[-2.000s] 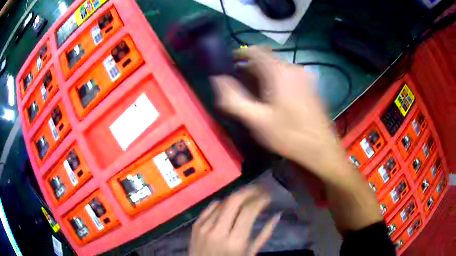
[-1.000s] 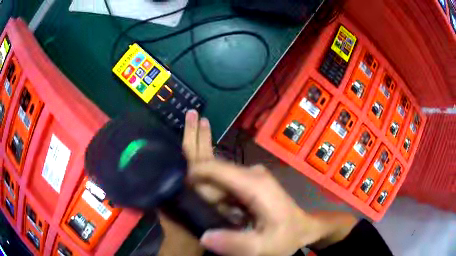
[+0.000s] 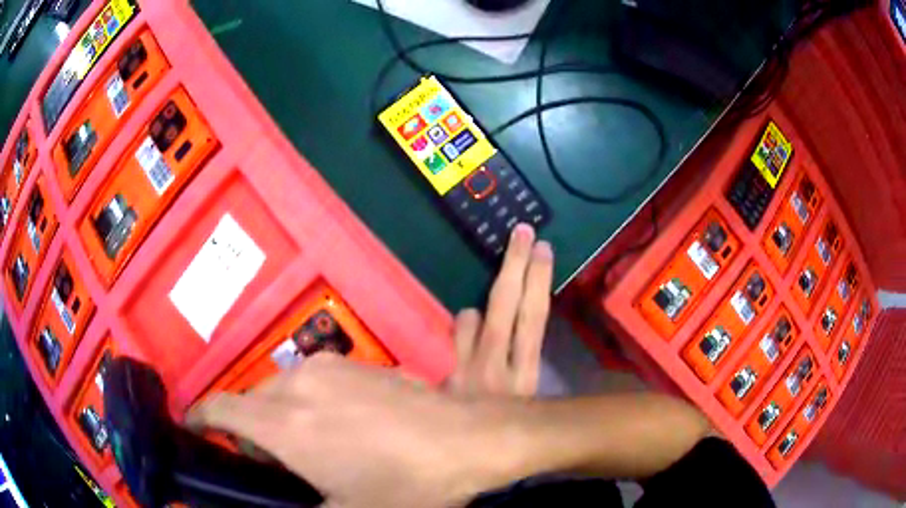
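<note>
A keypad phone (image 3: 462, 164) lies face up on the green bench, yellow screen towards the upper left. Two straight fingertips of my left hand (image 3: 512, 308) touch its lower key end; the rest of that hand is hidden behind my right arm. My right hand (image 3: 338, 427) crosses over it to the left and holds the black barcode scanner (image 3: 149, 437), low over the near part of the foam tray (image 3: 258, 149). The tray holds orange phones, backs up. One pocket has only a white label sheet (image 3: 219, 276). My right hand partly covers the phone in the nearest pocket.
A black cable (image 3: 586, 193) loops on the bench from the phone's top end. A white sheet (image 3: 477, 25) with a dark object's edge lies at the top, and a black box (image 3: 676, 50) right of it. Past the bench edge, right, stands another red tray (image 3: 636, 288) of phones.
The scanner has moved from above the phone's lower end to the left, over the tray, with my right hand. My left fingertips stay on the phone. The view has shifted left.
</note>
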